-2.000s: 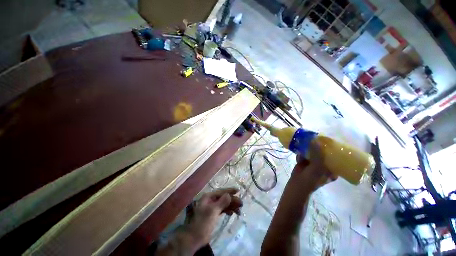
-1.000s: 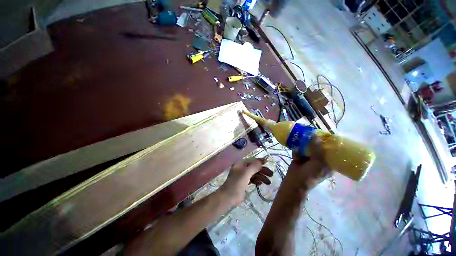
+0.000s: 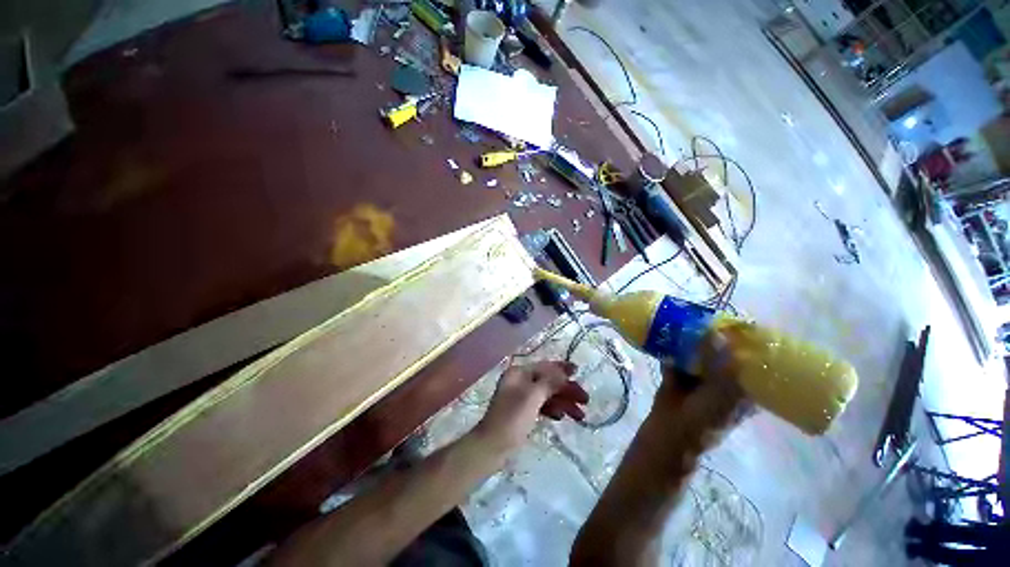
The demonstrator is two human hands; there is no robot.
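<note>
My right hand (image 3: 703,382) holds the clear squeeze bottle of yellow glue (image 3: 792,377) around its blue label. The bottle is tilted, its long nozzle at the near right corner of the far end of the long pale box (image 3: 321,399). Yellow glue lines run along both long edges of the box and some shows at its far end. My left hand (image 3: 537,395) is right of the box, below the nozzle, with fingers slightly curled; it holds nothing visible. A thin loose strip (image 3: 210,371) lies along the left side of the box.
The dark red-brown table (image 3: 210,177) bears a white sheet (image 3: 505,105), screwdrivers (image 3: 401,113), a pale cup (image 3: 483,39), pliers (image 3: 611,222) and scattered silvery bits. A dark nailer-like tool lies partly hidden beyond the box end. A dark hose (image 3: 626,388) coils on the floor.
The camera view has shifted. The nozzle has moved from over the box's end face to its right corner. My left hand has come forward along the box's right side since the earliest frame.
</note>
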